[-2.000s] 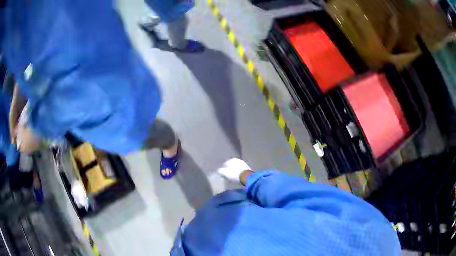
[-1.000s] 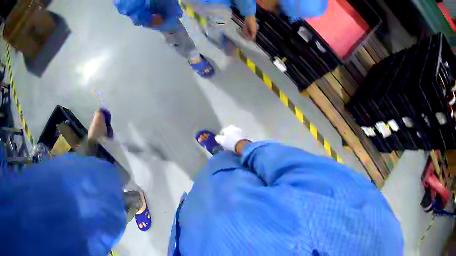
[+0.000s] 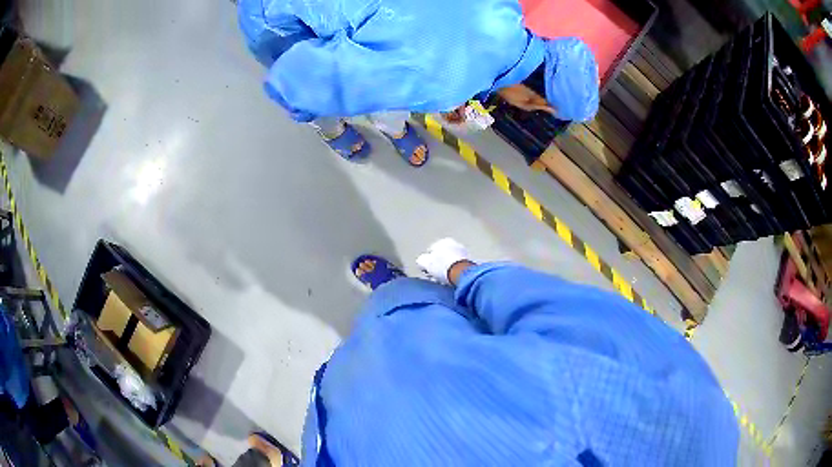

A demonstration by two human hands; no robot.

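Note:
My right hand (image 3: 444, 260), in a white glove, hangs in front of my blue smock, over the grey floor. Its fingers look partly curled and no object shows in it; whether they are closed is unclear. It touches nothing that I can see. My left hand is not in view. A person in a blue smock and cap (image 3: 401, 55) bends over black stacking trays (image 3: 523, 132) at the upper middle. A white label with a yellow spot (image 3: 477, 115) shows beside that person's hand. A pink-red sheet (image 3: 593, 36) lies in the top tray.
A tall stack of black trays (image 3: 721, 150) and a wooden pallet (image 3: 629, 233) are at the right. Yellow-black tape (image 3: 538, 212) crosses the floor. A black tote (image 3: 192, 333) with brown boxes is at the lower left, a carton (image 3: 38, 105) at the upper left. Another person's foot shows at the bottom.
The view has shifted. The person at the top now bends over the trays. The nearby person at the lower left has mostly left the picture, uncovering the tote. My gloved hand remains before my smock.

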